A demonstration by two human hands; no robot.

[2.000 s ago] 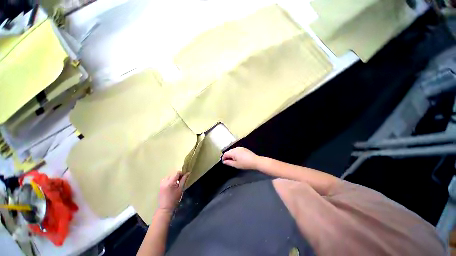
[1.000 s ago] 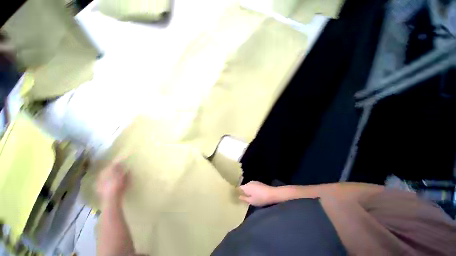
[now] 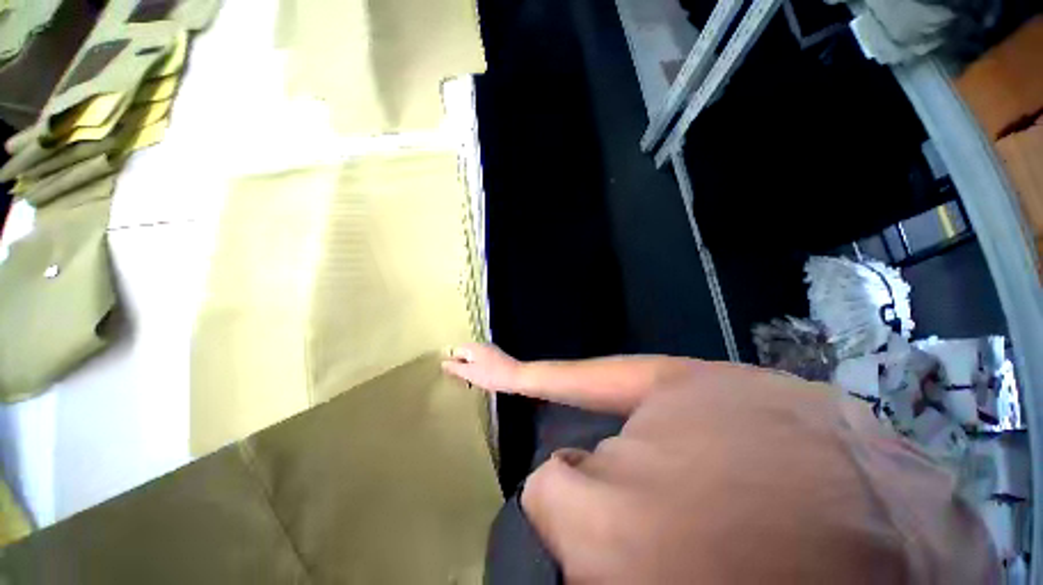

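Observation:
A large tan bag panel lies across the lower left, over the near end of another row of tan panels. The row's right side shows several layered edges along the table edge. My right hand has its fingertips pinched on the near panel's upper right corner. My left hand is not in view.
More tan panels lie further up the white table. Panels with dark patches and yellow undersides are piled at upper left. Right of the table are a dark aisle, grey metal bars and white-grey bundles on a rack.
The view has swung right towards the aisle and rack. The near panel now lies over the row, its corner at my right hand. My left hand and the red bag have left view.

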